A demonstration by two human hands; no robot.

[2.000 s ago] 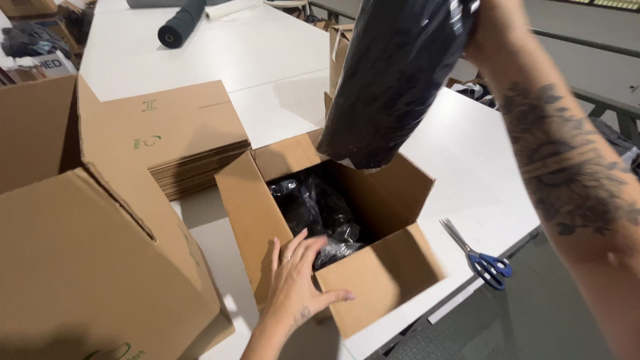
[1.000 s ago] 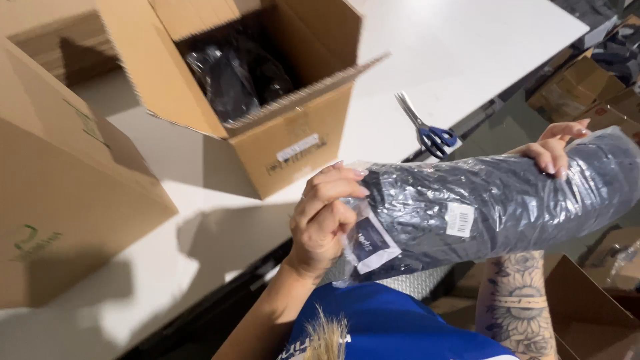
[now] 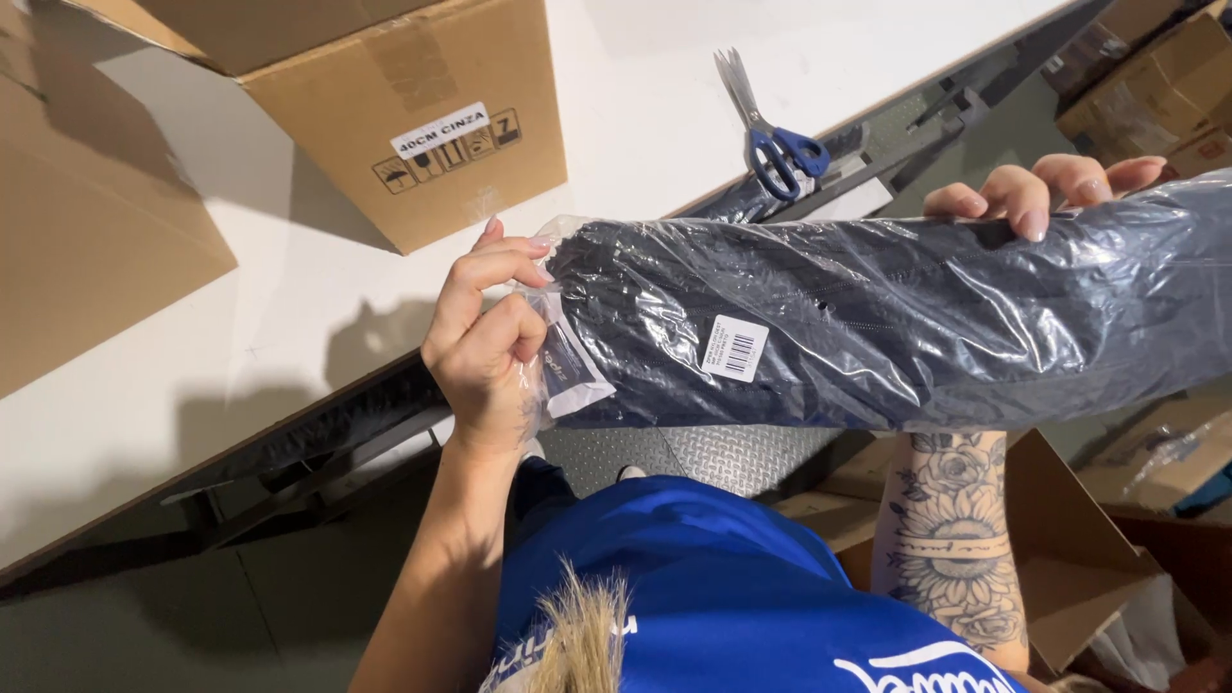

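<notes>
A long plastic-wrapped bundle of dark material [image 3: 847,318] lies across my view, held level above the floor beside the table. At its left end my left hand [image 3: 491,327] pinches the clear plastic, next to a small printed card [image 3: 573,371] under the wrap. My right hand [image 3: 1044,192] grips the bundle from behind, its fingertips over the upper edge. A white barcode label [image 3: 735,348] is on the wrap. Scissors with blue handles [image 3: 770,135] lie on the table, blades pointing away. A cardboard box [image 3: 414,125] with a white label stands at the upper left.
Another large cardboard box [image 3: 96,212] stands on the white table [image 3: 289,289] at far left. The table's edge runs diagonally below the boxes. Open cardboard boxes [image 3: 1068,549] are at the lower right, and more cartons [image 3: 1155,87] at the upper right. Metal tread plate [image 3: 693,457] covers the floor.
The bundle was above the open box, in my right hand, two seconds ago; it is now beside the table, with both hands on it. My left hand has left the box's flap. The view has shifted strongly.
</notes>
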